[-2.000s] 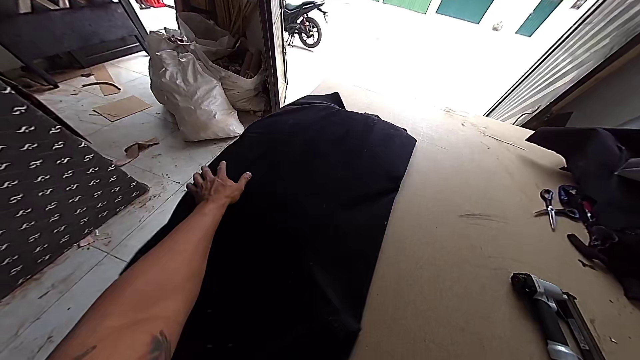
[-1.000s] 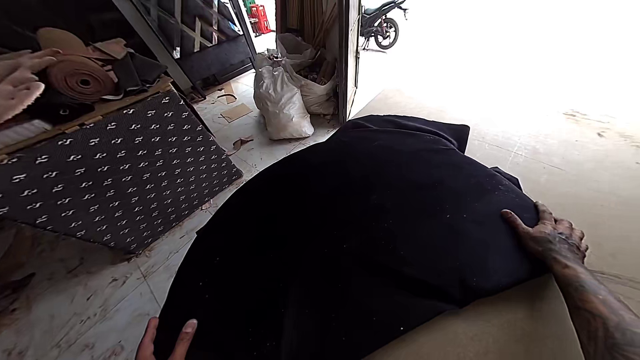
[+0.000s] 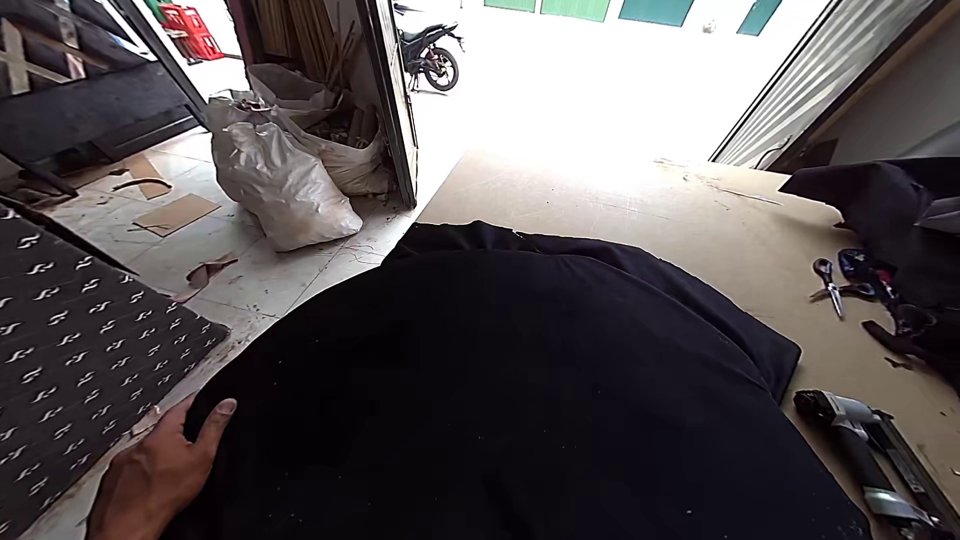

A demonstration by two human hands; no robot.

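Observation:
A rounded panel covered in black fabric [image 3: 487, 390] fills the lower middle of the head view, with loose folds of the fabric beyond its curved far edge. My left hand [image 3: 161, 465] grips the panel's left edge, thumb on top and fingers around the side. My right hand is out of view. To the right of the panel a pneumatic staple gun [image 3: 874, 457] lies on the tabletop [image 3: 600, 191]. Farther back on the right are scissors [image 3: 830, 289], next to a heap of dark fabric [image 3: 892, 202].
A dark patterned padded panel [image 3: 82, 367] stands at the left. White sacks [image 3: 281, 180] sit on the tiled floor by the door frame, with cardboard scraps [image 3: 176, 215] near them. A motorcycle [image 3: 435, 56] is outside. A corrugated shutter [image 3: 795, 75] borders the right.
The black panel has turned or shifted, and fabric folds show past its far edge. My right hand, on the panel's right side one second ago, has left the view. The view has swung right since then.

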